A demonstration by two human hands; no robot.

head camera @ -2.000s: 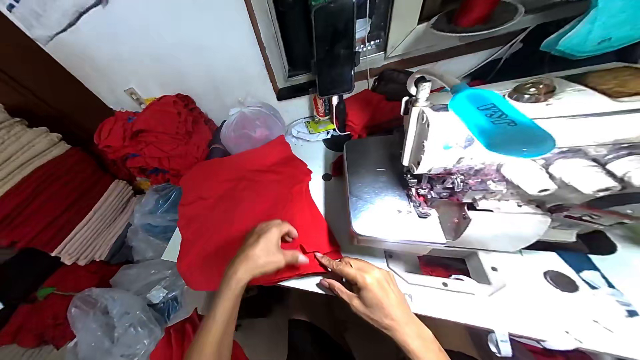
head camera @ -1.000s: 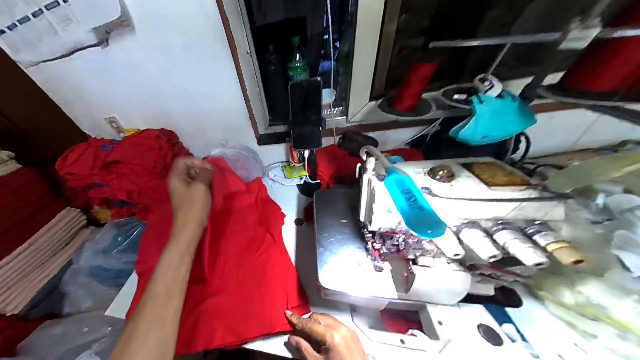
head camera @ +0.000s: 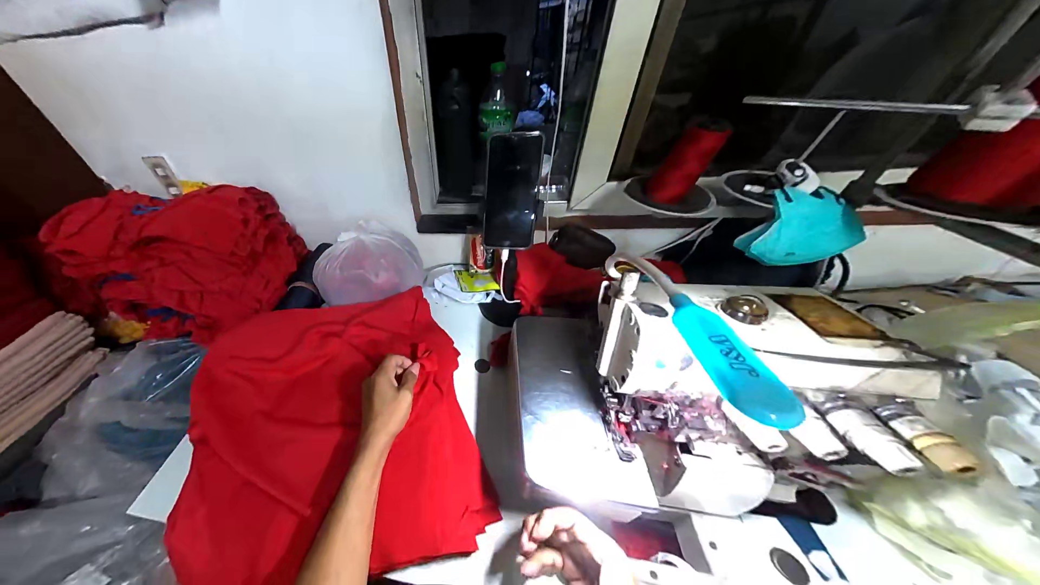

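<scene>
Layered red fabric pieces [head camera: 276, 406] lie on the white table at the left of the sewing machine. My left hand [head camera: 392, 394] rests on them near their upper right edge, thumb and fingers pinching a fold of the red fabric. My right hand [head camera: 569, 546] is at the bottom, just below the machine's metal plate [head camera: 561, 406], with its fingers curled; it is off the fabric and nothing shows in it. The overlock sewing machine [head camera: 650, 349] stands to the right, its needle area [head camera: 626, 431] lit by a lamp with a blue head [head camera: 735, 361].
A heap of red cloth [head camera: 187, 252] and a tied plastic bag [head camera: 370, 264] are behind the fabric. A phone [head camera: 513, 191] stands upright by the window. Thread cones [head camera: 689, 162] sit on the sill, and a teal face mask [head camera: 800, 227] hangs behind the machine. Clear plastic bags [head camera: 122, 422] lie at left.
My left hand, farther back and raised over the fabric one second ago, has come down toward the fabric's right side. My right hand has left the fabric's lower right corner, where it was earlier.
</scene>
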